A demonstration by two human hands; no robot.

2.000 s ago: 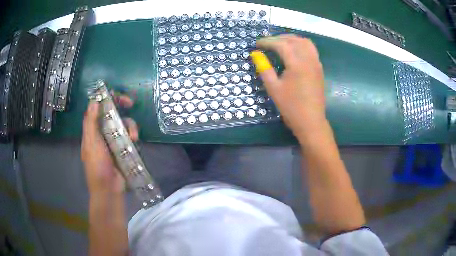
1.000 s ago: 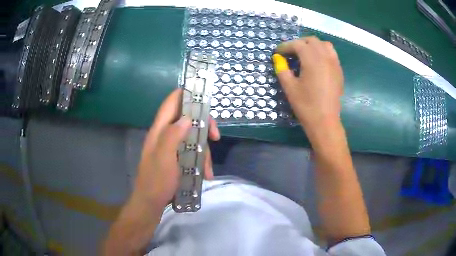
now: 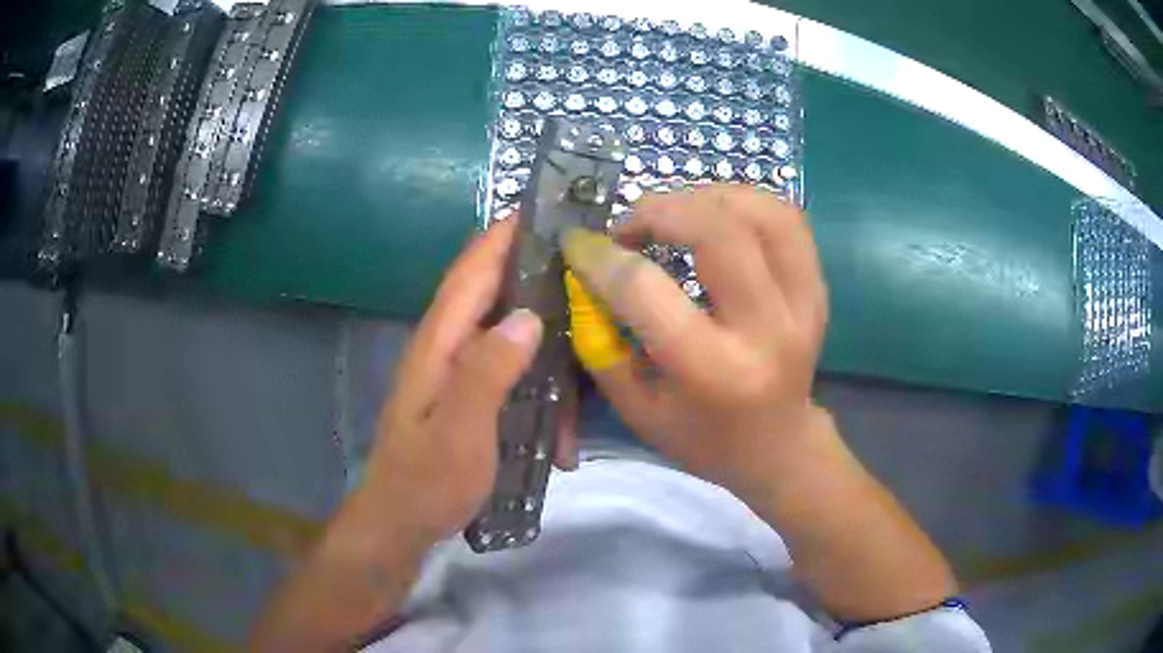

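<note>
My left hand holds a long grey strip housing tilted slightly, its far end over the blister tray. A small round component with a dark centre sits in the recess near the far end. My right hand, yellow cot on the thumb and beige cot on the fingertip beside it, has its fingertips on the housing just below that component. Whether they hold a component cannot be seen. The clear blister tray with rows of silver round components lies behind, partly hidden by the housing and my right hand.
Stacked strip housings stand at the left of the green bench. Another blister tray lies at the right. Beyond the white strip lies a single housing. A blue stool is below the bench at right.
My right hand has moved from the tray's right side to the housing. The housing, first low at the left, has come right with my left hand. A component now shows near its far end.
</note>
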